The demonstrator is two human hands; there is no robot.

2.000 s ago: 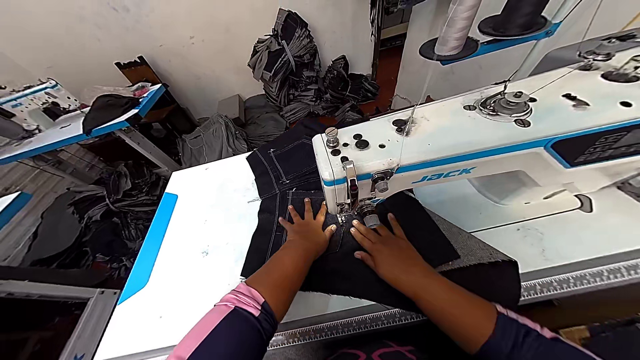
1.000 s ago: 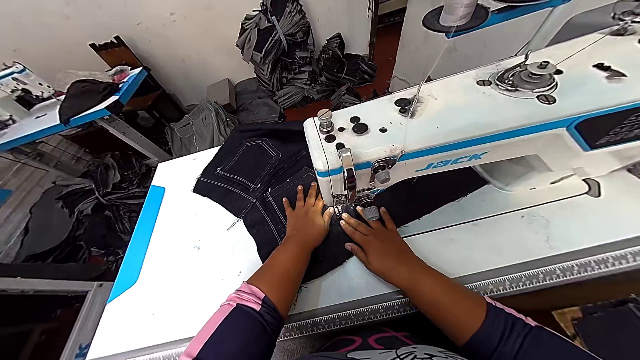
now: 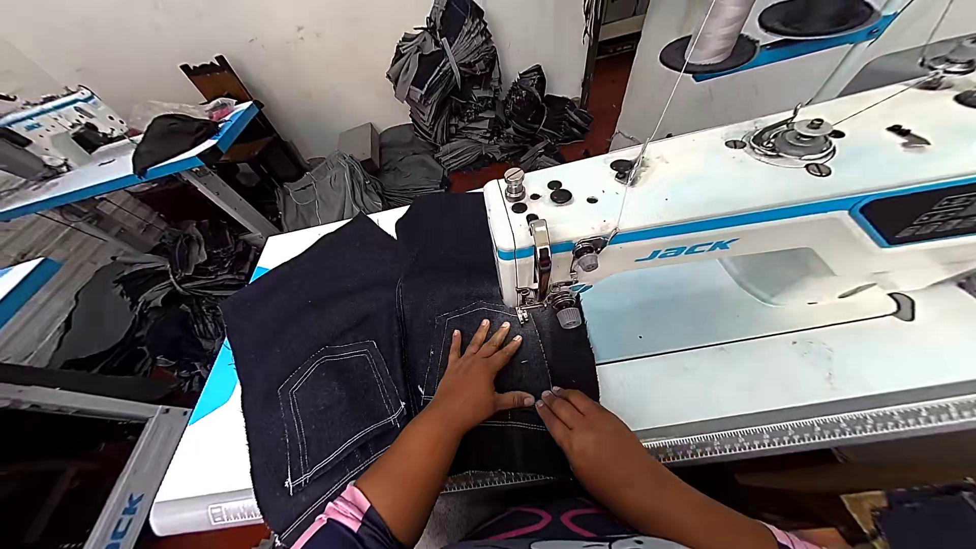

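Note:
Dark denim panels with two stitched back pockets lie on the white table of a Jack sewing machine. My left hand rests flat, fingers spread, on the right-hand pocket, just below the presser foot. At that pocket's lower right corner, my right hand pinches the cloth edge between thumb and fingertips, close to my left thumb. The other pocket lies flat to the left of my left forearm. The needle tip is too small to make out.
A ruler strip runs along the table's front edge. Thread cones stand on a rack at the upper right. Bundles of cut denim are stacked by the wall. Another sewing machine and its table are at the left.
The denim has been turned and spread, so both pockets now face up with more cloth toward the left. My right hand has moved from beside the presser foot down to the pocket's lower corner.

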